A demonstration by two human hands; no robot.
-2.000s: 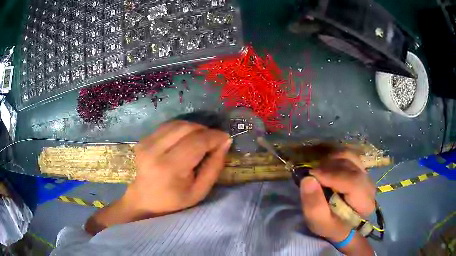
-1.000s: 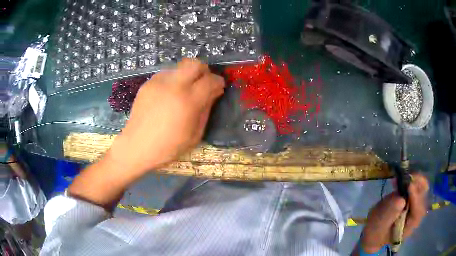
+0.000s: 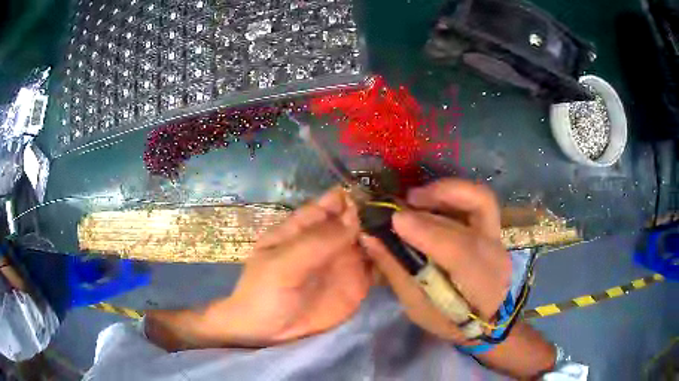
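Observation:
My right hand (image 3: pixel 454 253) grips the soldering iron (image 3: pixel 417 264), its black and cream handle low right and its thin tip pointing up and left over the mat. My left hand (image 3: pixel 298 275) is close beside it, fingertips pinched near the base of the iron's tip; what they hold is too small and blurred to tell. A round grey disc (image 3: pixel 365 181) lies just beyond the fingertips, partly hidden. Behind it is a pile of bright red wires (image 3: pixel 383 123). A pile of small dark-red components (image 3: pixel 193 138) lies to the left.
A blister tray (image 3: pixel 208 52) with silvery parts is at the back left. A white bowl (image 3: pixel 616 123) of silvery grains and a black boxy fixture (image 3: pixel 514 45) are at the right. A scorched tan strip (image 3: pixel 171 232) runs along the front edge. Plastic bags lie far left.
My left hand has come back from the small-parts piles to the front edge. My right hand has brought the iron from beside the bowl to the centre, near the left fingertips.

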